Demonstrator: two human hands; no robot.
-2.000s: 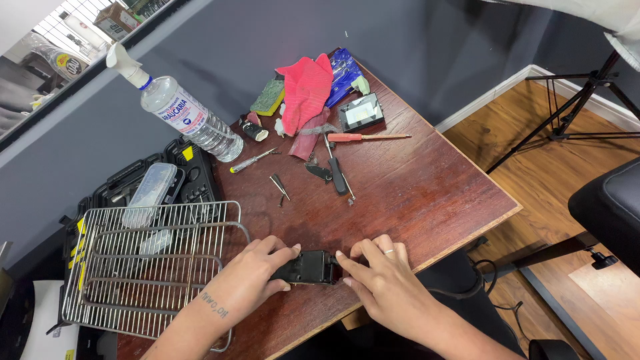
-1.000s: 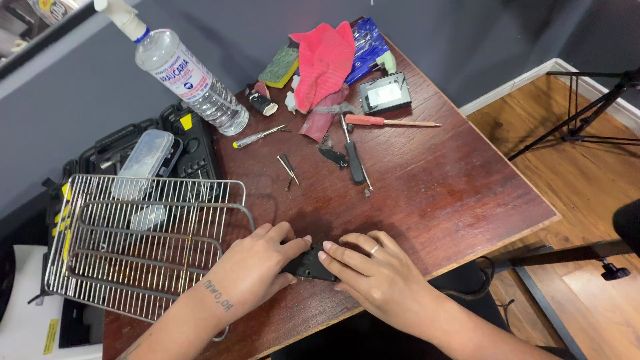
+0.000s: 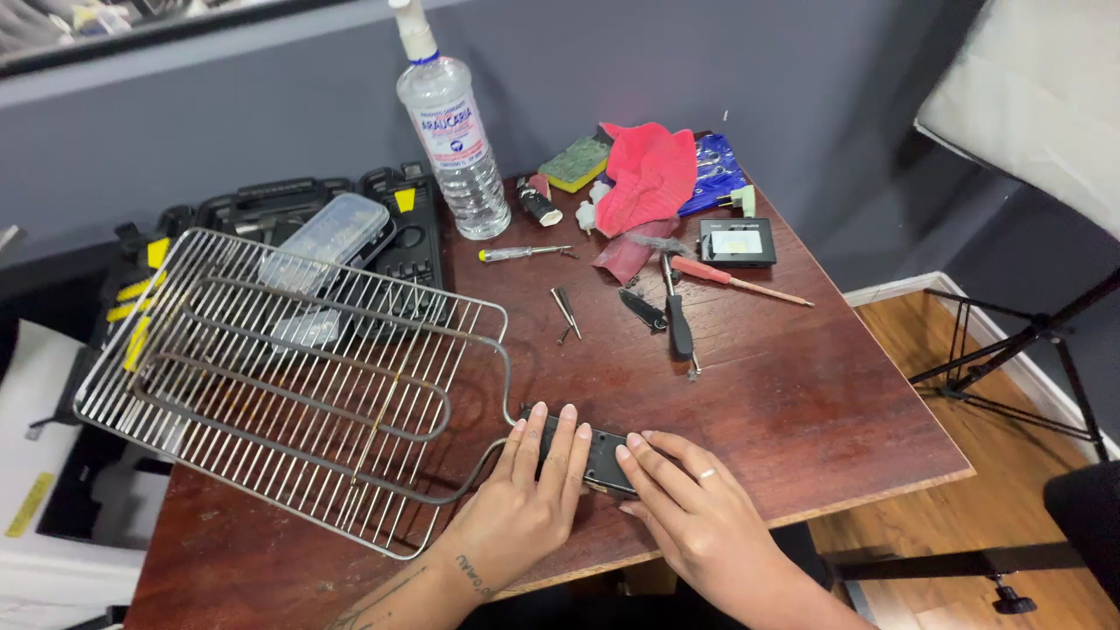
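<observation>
A black plastic housing [image 3: 604, 457] lies near the front edge of the wooden table, joined to a bent heating element [image 3: 306, 433] on a wire grill rack [image 3: 411, 534]. Flat fingers of my left hand [image 3: 529, 490] rest across the housing's left part, beside the element's ends. My right hand [image 3: 696, 507] has its fingertips on the right end, thumb low at the side. Both hands press on it from above; the underside is hidden. Beyond lie thin metal pieces [image 3: 566, 313], a black-handled screwdriver [image 3: 679, 328], a red-handled screwdriver [image 3: 704, 272] and a black plastic part [image 3: 643, 309].
A clear bottle [image 3: 455, 149] stands at the back, near a clear-handled screwdriver [image 3: 516, 253], a sponge [image 3: 575, 164] and a red cloth [image 3: 647, 175]. A black box [image 3: 738, 243] sits back right. Behind the rack lie a tool case [image 3: 411, 262] and a clear plastic organizer [image 3: 325, 241].
My left hand's fingers have gone from gripping the housing's end to lying flat across it. My right hand has shifted toward the housing's right end since one second ago.
</observation>
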